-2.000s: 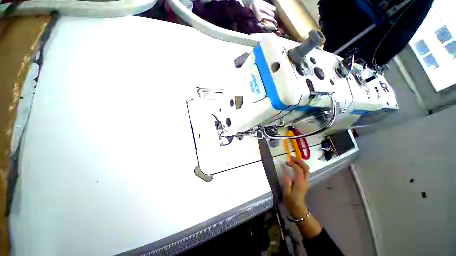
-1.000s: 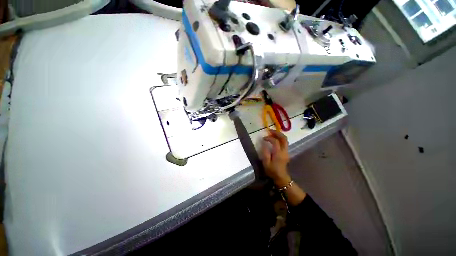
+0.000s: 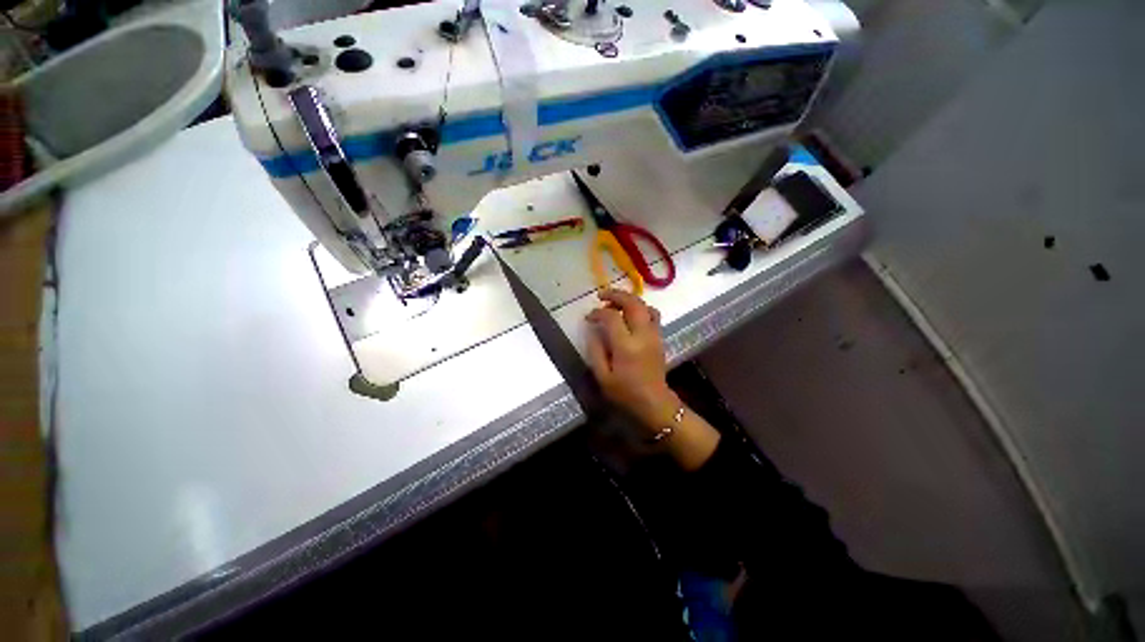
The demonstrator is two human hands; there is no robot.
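A long dark-grey webbing strip (image 3: pixel 542 324) runs from the needle area of the white JACK sewing machine (image 3: pixel 540 126) over the table's front edge. My right hand (image 3: pixel 630 351) is at the front edge, right beside the strip, with its fingers curled. Its fingertips are at the yellow handle loop of the scissors (image 3: pixel 644 260); whether they touch or hold anything I cannot tell. The scissors lie under the machine arm, dark blades pointing to the back, with one yellow and one red loop. My left hand is not in view.
Small red-and-yellow snips (image 3: pixel 542 233) lie left of the scissors. A dark box-like item with a pale square top (image 3: pixel 771 216) and small dark things lie at the table's right end. The white table (image 3: pixel 176 376) has a ruler-marked front edge. A grey wall (image 3: pixel 1005 226) stands right.
The view has swung towards the machine's right end, so the display and snips now show. My right hand stays by the strip and the yellow scissors loop.
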